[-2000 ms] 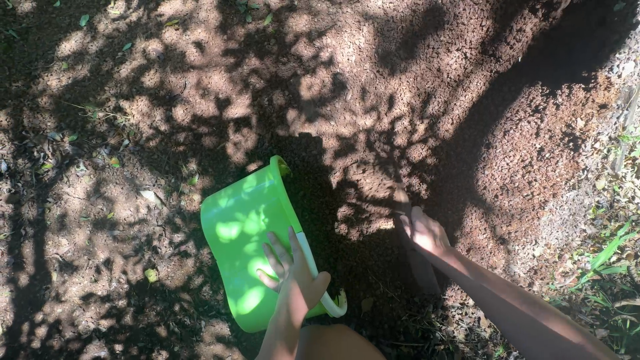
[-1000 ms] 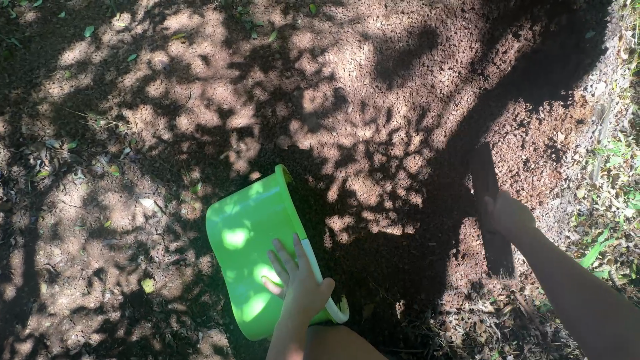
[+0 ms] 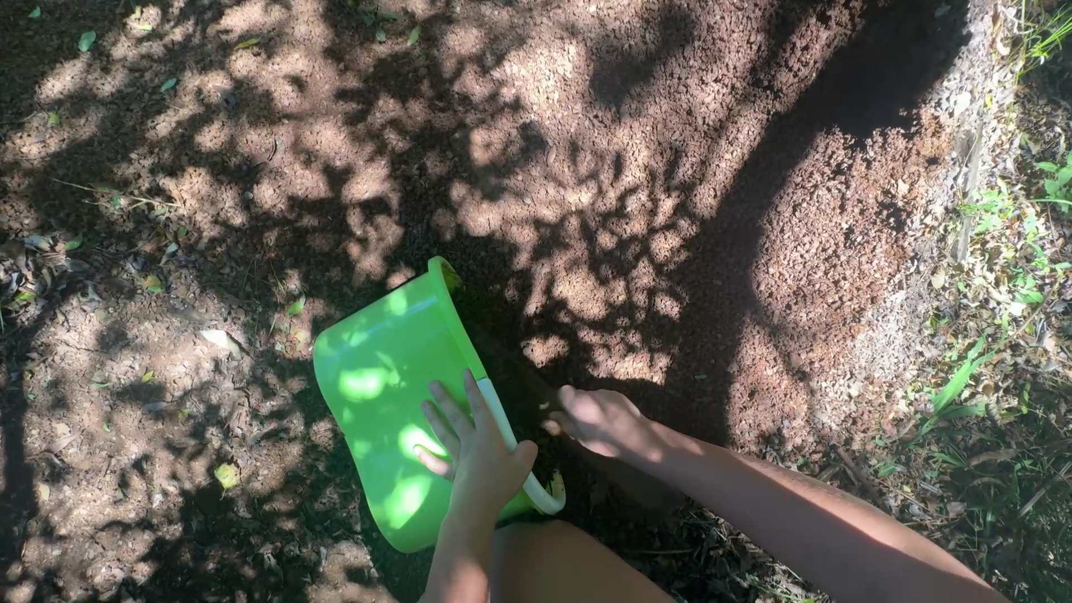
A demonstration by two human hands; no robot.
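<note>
A green plastic bucket (image 3: 377,394) with a white handle (image 3: 502,419) lies on its side, its mouth turned right toward loose reddish-brown granular soil (image 3: 636,251). My left hand (image 3: 486,461) rests on the bucket's side with the fingers spread, beside the handle. Just right of the bucket's mouth, my right hand (image 3: 603,423) grips a dark flat board-like tool (image 3: 628,477), which is blurred and partly in deep shadow. The inside of the bucket is mostly hidden.
My bare knee (image 3: 569,565) is close below the bucket. Dry leaves and small twigs lie on the ground at left. Green grass (image 3: 963,385) and leaf litter border the soil on the right. Tree shadows darken much of the ground.
My right hand has moved left with the dark tool, from the soil at the right to beside the bucket's mouth. My left hand remains on the bucket.
</note>
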